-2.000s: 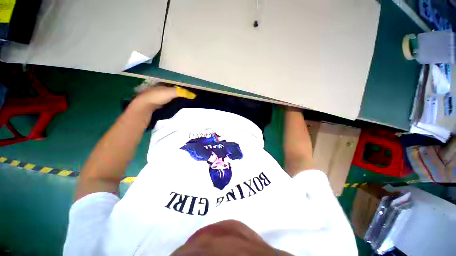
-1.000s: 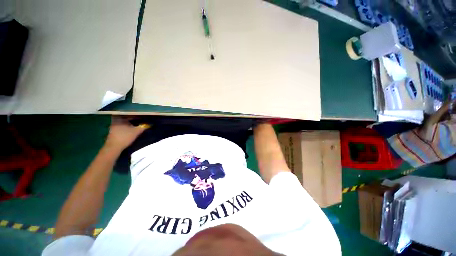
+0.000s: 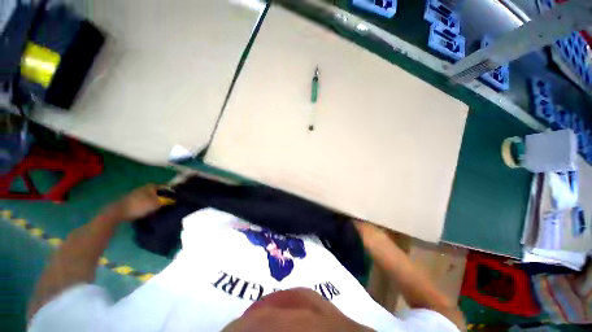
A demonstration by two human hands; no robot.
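Note:
A green pen-type tool (image 3: 315, 89) lies on the beige mat (image 3: 363, 142), untouched. Below the bench edge, black cloth (image 3: 259, 204) spreads across my lap. My left hand (image 3: 144, 201), blurred, is at the cloth's left side, with yellow finger cots on its fingertips; whether it grips the cloth is unclear. My right hand (image 3: 365, 232) is by the cloth's right side near the bench edge, with its fingers hidden; mostly the forearm shows.
Light-blue housings (image 3: 446, 40) sit on the dark belt behind the metal rail. A black box with a yellow label (image 3: 40, 63) is at left. A tape roll (image 3: 511, 152) and papers (image 3: 559, 224) are at right. Red stools (image 3: 498, 285) and a cardboard box (image 3: 431, 269) are below.
The view has tilted and shifted, showing more of the belt and housings. My left hand has moved outward to the left, and the black cloth shows more widely. The green tool rests on the mat.

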